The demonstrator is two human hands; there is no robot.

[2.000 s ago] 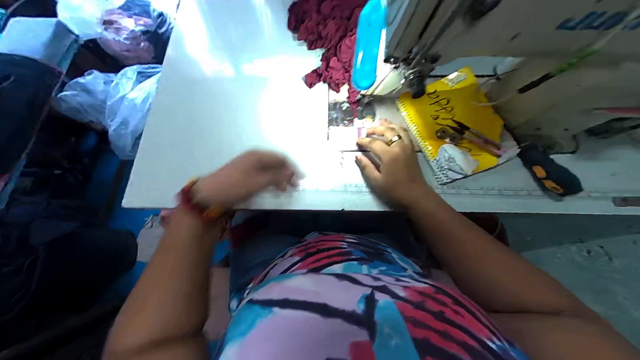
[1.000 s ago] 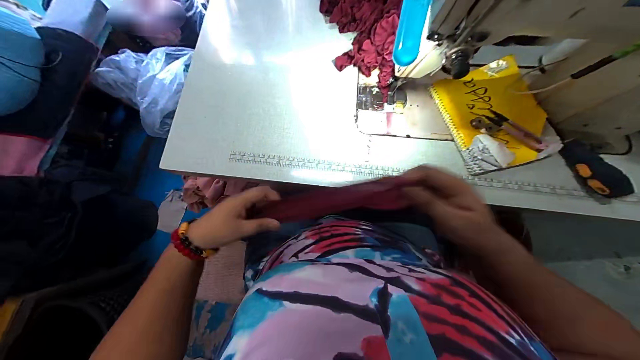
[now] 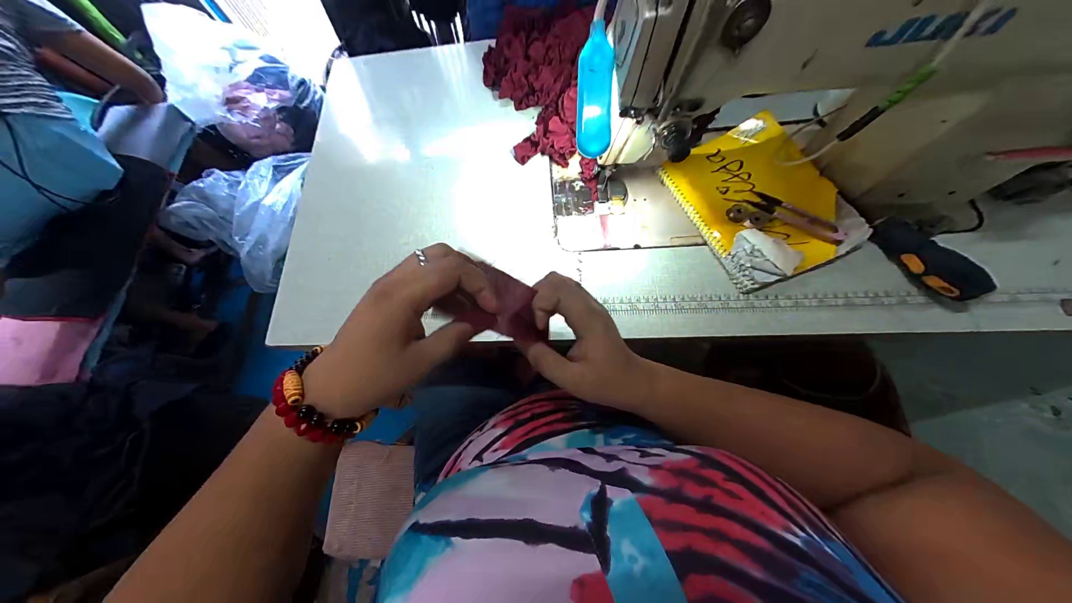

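Note:
Over the front edge of the white sewing table, my left hand point(image 3: 402, 327) and my right hand point(image 3: 590, 339) pinch a small maroon fabric piece point(image 3: 509, 308) between them. The piece is partly hidden by my fingers and slightly blurred. Beyond it stands a Juki industrial sewing machine point(image 3: 804, 59), its metal needle plate point(image 3: 636, 213) set in the tabletop. A gathered heap of maroon fabric point(image 3: 540, 75) lies left of the machine head, with a narrow end reaching down to the presser foot point(image 3: 614, 186).
On the table right of the needle plate lies a yellow notebook point(image 3: 745, 180) with thread snips point(image 3: 796, 218) and bobbins on it. A black-and-orange tool point(image 3: 934, 260) lies farther right. A printed ruler point(image 3: 754, 303) runs along the front edge. Plastic bags point(image 3: 268, 209) and another person's arm point(image 3: 109, 63) are at left.
Two seconds ago my right hand was by the needle plate and my left over the table edge. One second ago both held a maroon strip stretched below the edge; now they are close together, the fabric bunched.

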